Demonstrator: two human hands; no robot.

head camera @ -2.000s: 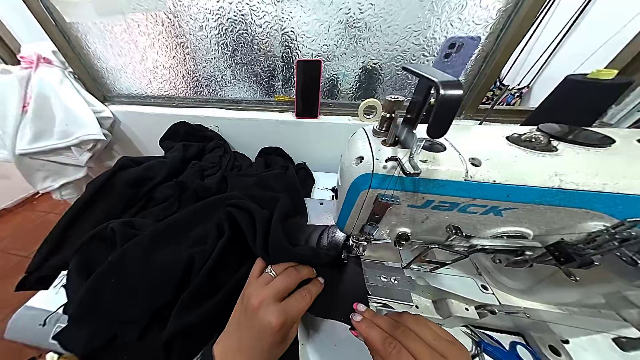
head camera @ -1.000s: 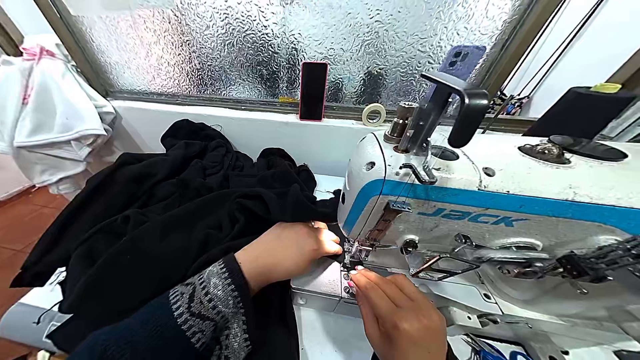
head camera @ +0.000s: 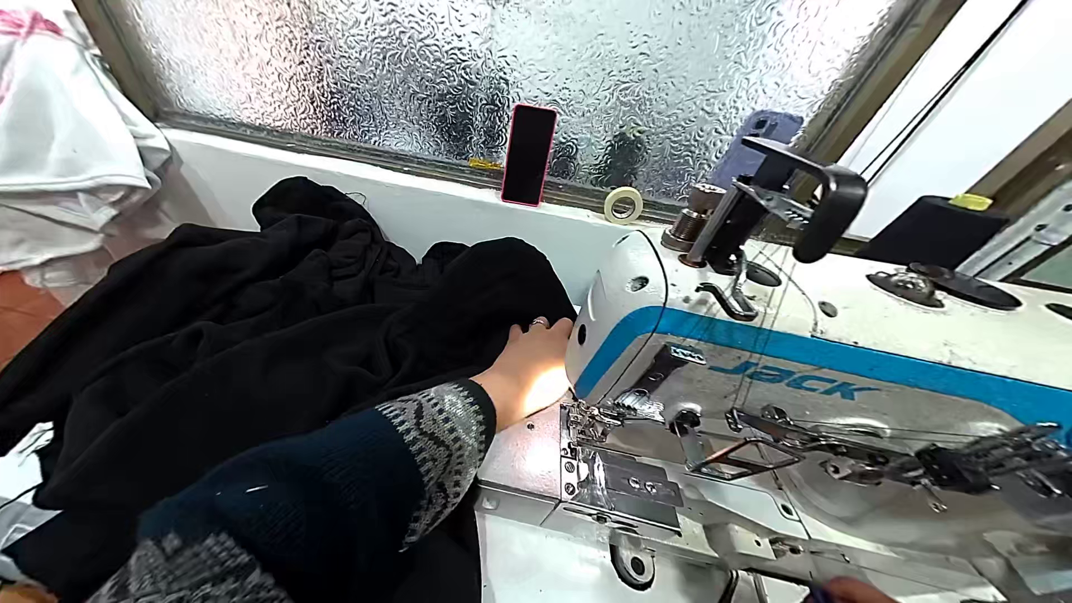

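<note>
My left hand reaches across to the left end of the Jack sewing machine, with its fingers against black fabric. Whether they grip it is hard to see. The black fabric lies in a heap left of the machine, and the patterned sleeve of my left arm crosses it. Bare metal shows at the presser foot and the plate before it. Only part of my right hand is in view, at the bottom edge, beside a small blue-purple thing; its grip cannot be made out.
A phone with a red edge and a roll of tape stand on the sill behind. A purple phone leans near the thread stand. White fabric hangs at the far left. Threads and metal arms run along the machine's front.
My left hand has moved from the presser foot to the fabric behind it. My right hand has gone from the foot to the bottom right. The fabric no longer lies under the foot.
</note>
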